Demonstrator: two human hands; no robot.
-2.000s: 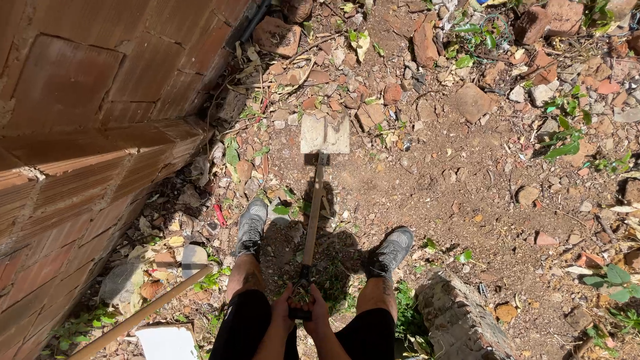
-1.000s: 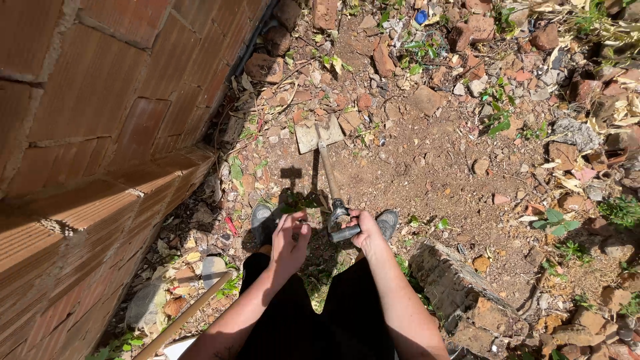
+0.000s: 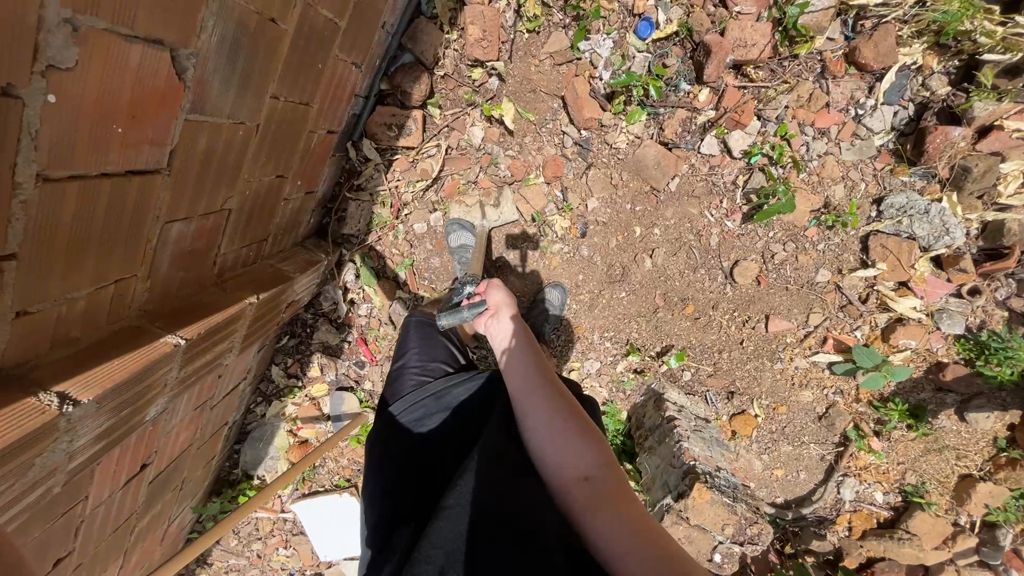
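My right hand (image 3: 494, 308) is closed around the dark D-shaped grip (image 3: 462, 314) at the top of a shovel. The wooden shaft (image 3: 478, 252) runs down from it to a flat, dusty blade (image 3: 500, 210), which rests on the rubble-strewn ground just beyond my grey shoe (image 3: 461, 240). My left hand is outside the view. The shovel's shadow falls on the soil between my shoes.
A hollow-brick wall (image 3: 104, 232) with a ledge rises along the left. A long wooden pole (image 3: 264, 496) slants beside a white slab (image 3: 330, 524) at lower left. A large masonry chunk (image 3: 680, 448) lies at lower right, with broken bricks (image 3: 656, 164) and plants (image 3: 872, 368) farther right.
Both hands were at the shovel's grip two seconds ago; now only the right one is. The left hand has gone out of view. My feet have moved closer to the blade.
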